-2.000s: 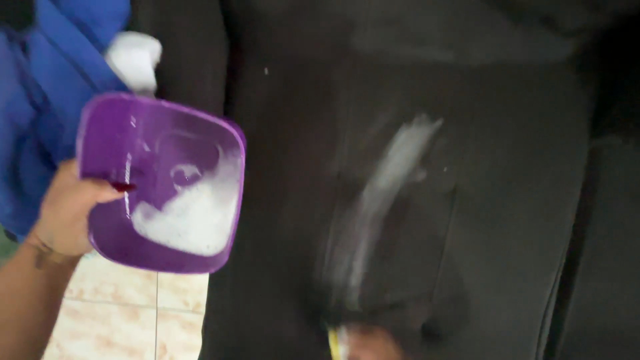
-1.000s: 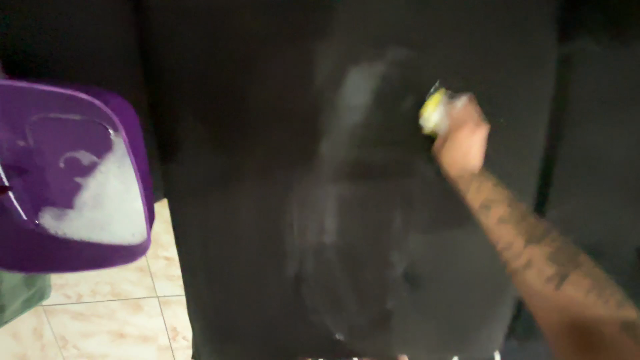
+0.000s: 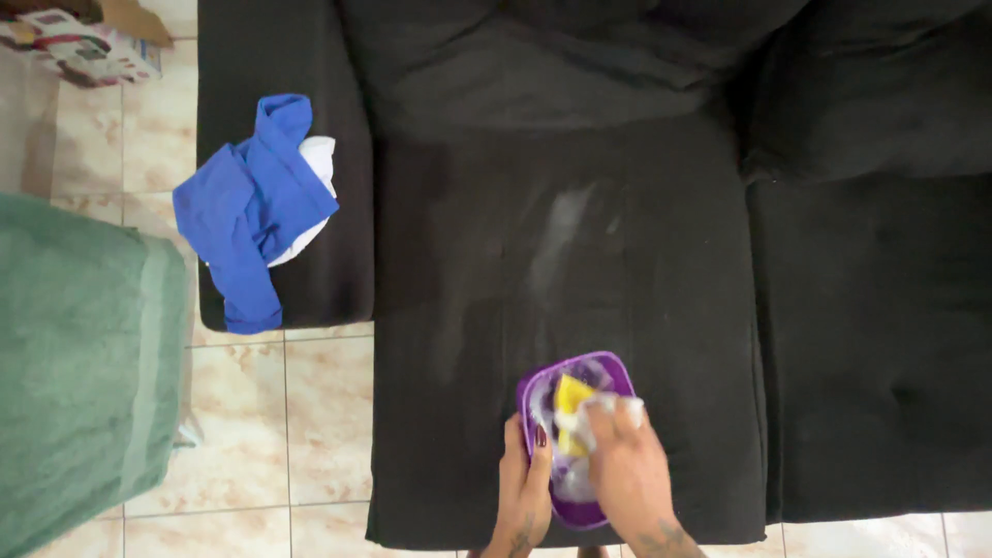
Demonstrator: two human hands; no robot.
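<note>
A purple plastic container (image 3: 577, 514) with white suds is at the front of a black sofa's seat cushion (image 3: 442, 434). My left hand (image 3: 527, 480) grips its left side, thumb over the rim. In my right hand (image 3: 635, 473) is a yellow sponge (image 3: 572, 395), held inside the container, with foam over the sponge and fingers. The fingers are blurred, and part of the sponge is hidden behind them. A whitish wet streak (image 3: 562, 225) runs down the middle of the cushion.
Blue cloth (image 3: 256, 201) and white cloth (image 3: 319, 159) lie on the sofa's left armrest (image 3: 333, 287). Something covered in green fabric (image 3: 77, 349) stands at the left. Another seat cushion (image 3: 868, 349) adjoins on the right. Tiled floor (image 3: 325, 418) shows at the left and front.
My right hand has left the cushion surface and now holds the sponge inside the container. The container has moved from the left to the front of the cushion. The view is now wider.
</note>
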